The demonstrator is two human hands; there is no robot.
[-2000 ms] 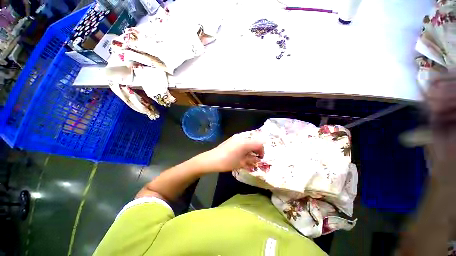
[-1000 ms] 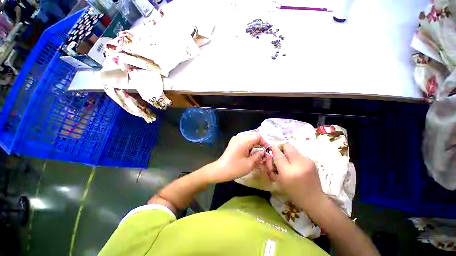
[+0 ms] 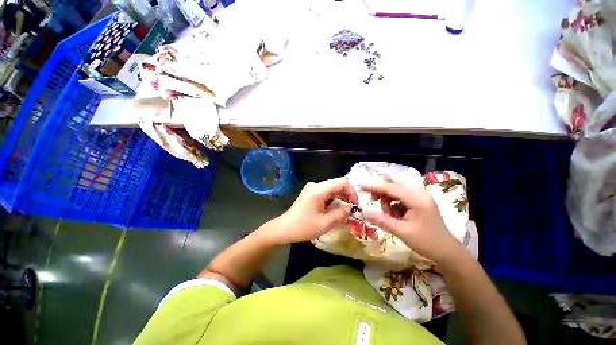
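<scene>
The cream floral garment (image 3: 405, 253) lies bunched on my lap. My left hand (image 3: 316, 212) pinches its cloth at the left side, with thumb and fingertips close together. My right hand (image 3: 411, 214) is just right of it over the cloth, its thumb and fingers bent towards the same spot. A small dark disc (image 3: 355, 209), perhaps a button, sits at the cloth between the fingertips. No needle or thread can be made out. Whether my right fingertips hold anything cannot be seen.
The white worktable (image 3: 466, 87) bears loose dark buttons (image 3: 347, 42), a dark red pen (image 3: 407, 15), crumpled floral cloth (image 3: 196, 74) over its left corner and a floral pile (image 3: 586, 87) at right. A blue crate (image 3: 88, 158) stands left, a blue bin (image 3: 266, 172) below the table.
My right hand, a blur at the far right two seconds ago, has come to the garment beside my left hand. Since one second ago its fingers have spread slightly, and the dark disc shows.
</scene>
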